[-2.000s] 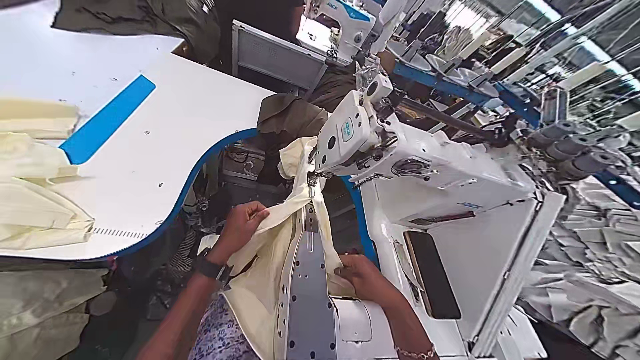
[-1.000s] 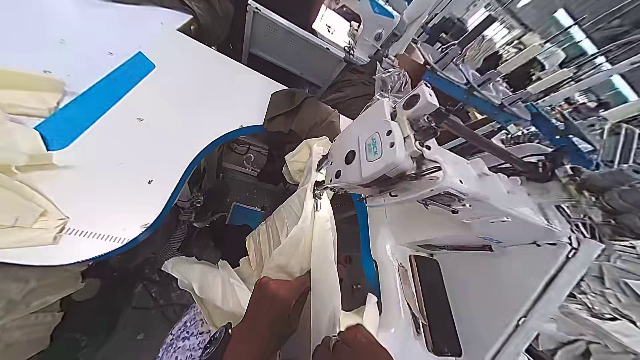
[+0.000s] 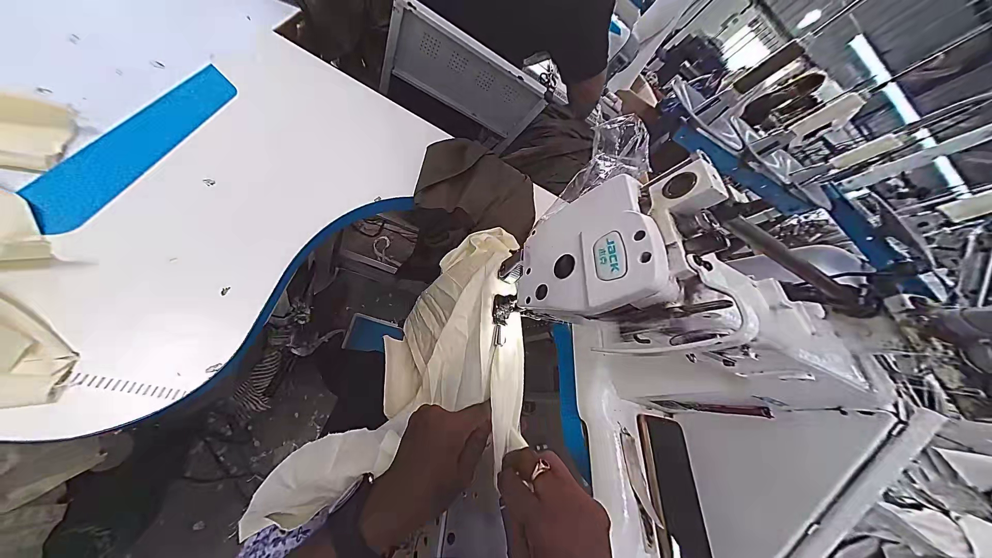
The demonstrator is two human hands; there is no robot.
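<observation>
Cream fabric (image 3: 453, 333) runs from under the head of a white Jack industrial sewing machine (image 3: 597, 256) down toward my body. My left hand (image 3: 442, 453) grips its gathered left part. Close beside it on the right, my right hand (image 3: 550, 496), with a ring on one finger, pinches the narrow folded edge. The presser foot (image 3: 500, 329) area lies above both hands, at the upper end of the fold. The fabric covers much of the machine's narrow arm, and a loose end drapes over my left wrist.
A white table (image 3: 256, 178) with a curved blue edge carries more cream fabric pieces (image 3: 31, 349) at left. Dark cloth (image 3: 473, 186) lies behind the machine. A phone (image 3: 674, 488) rests at right. Another person (image 3: 535, 23) works beyond, near a metal cabinet (image 3: 457, 66).
Two seconds ago my hands were apart on either side of the machine's arm. They have come together on the cream fabric, which now hangs gathered. Since one second ago they have stayed close together.
</observation>
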